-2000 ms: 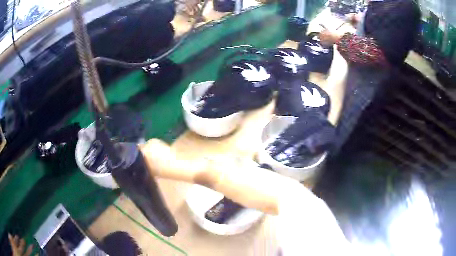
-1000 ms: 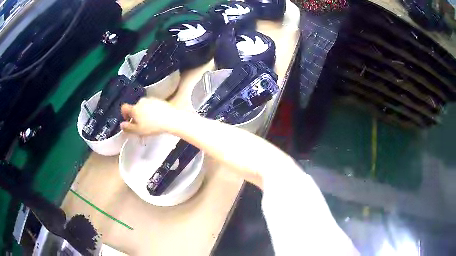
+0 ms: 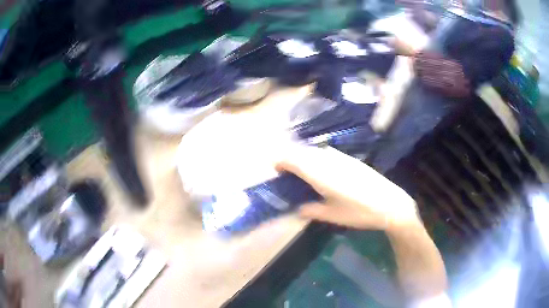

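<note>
The picture is blurred. My right hand point(image 3: 343, 192) reaches in from the right, thumb and fingers around one end of a dark, shiny oblong housing point(image 3: 265, 201). The housing lies at the front of an overexposed white bowl point(image 3: 226, 147); whether it touches the bowl is unclear. The black electric screwdriver point(image 3: 114, 126) hangs tip down at the left, released. A small brownish blur at the lower left edge may be my left hand point(image 3: 11, 292), cut off, its state unreadable.
A white fixture point(image 3: 114, 271) and the grey screw feeder point(image 3: 51, 216) are at lower left. Other white bowls point(image 3: 174, 117) with dark housings stand behind. Round black parts point(image 3: 295, 66) with white marks are farther back. A person point(image 3: 475, 48) is at upper right.
My right hand has moved right and down from above the bowls and now grips a housing. The view has swung, bringing the hanging screwdriver and the fixture into the picture.
</note>
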